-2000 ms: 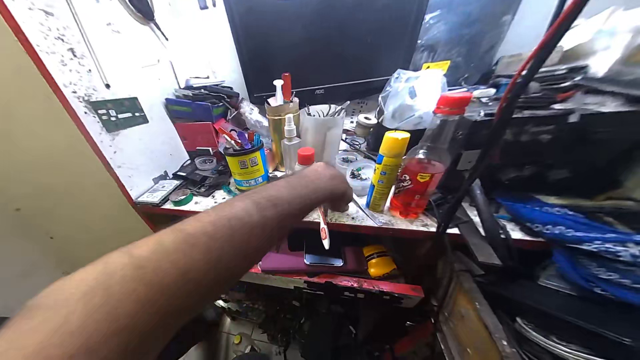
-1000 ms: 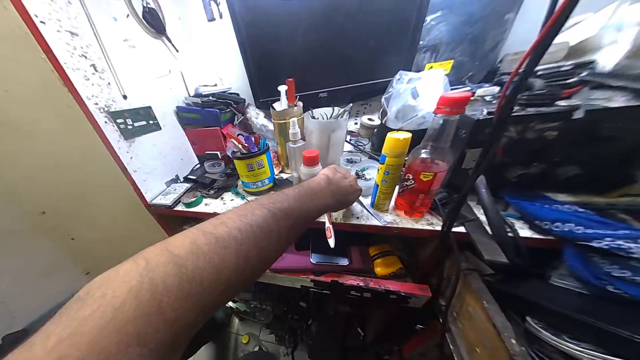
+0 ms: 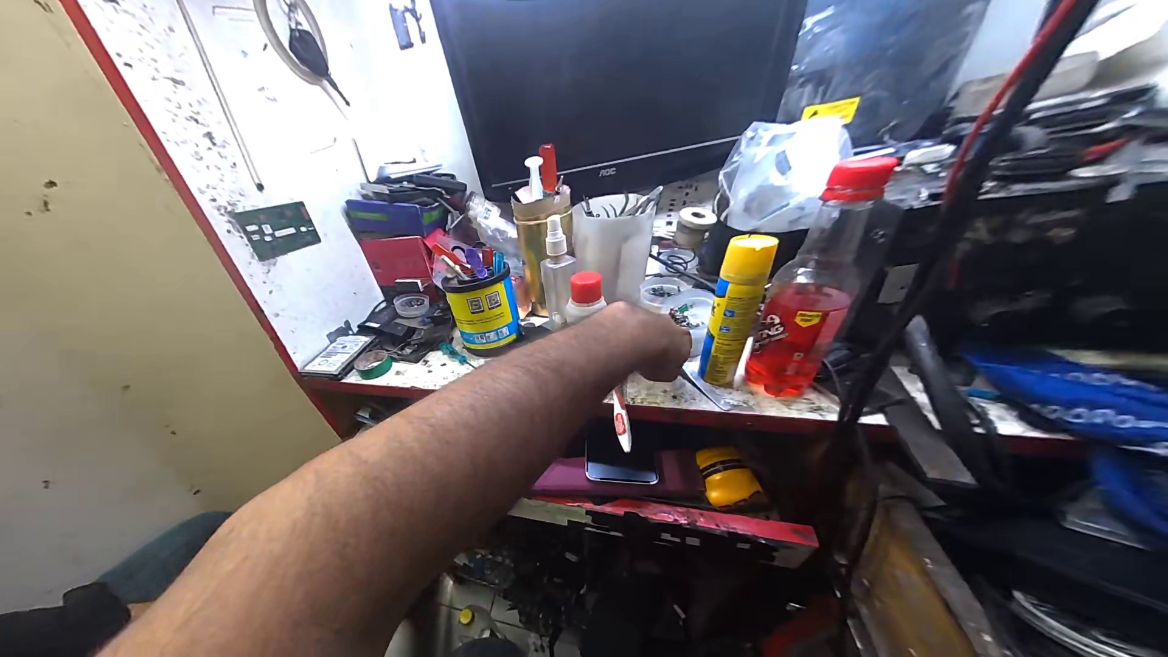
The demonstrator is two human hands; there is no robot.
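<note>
My left hand (image 3: 650,342) reaches in from the lower left, over the front of a littered white shelf (image 3: 584,388). Its fingers curl down out of sight, so whether it holds anything is hidden. A white-and-red handle (image 3: 621,422), like a toothbrush's, juts over the shelf edge just below the hand. Beside the knuckles lies a thin metal tool (image 3: 707,391), perhaps tweezers. A red-capped white bottle (image 3: 586,297) stands behind the wrist. Small clear tubs (image 3: 698,315) of tiny parts sit past the fingers. My right hand is out of view.
A yellow-and-blue spray can (image 3: 735,310) and a bottle of red liquid (image 3: 803,319) stand right of the hand. Left are a pen pot (image 3: 484,310) and green tape roll (image 3: 372,364). Behind rises a monitor (image 3: 620,82). A phone (image 3: 622,461) lies below; dark cables (image 3: 912,274) hang at right.
</note>
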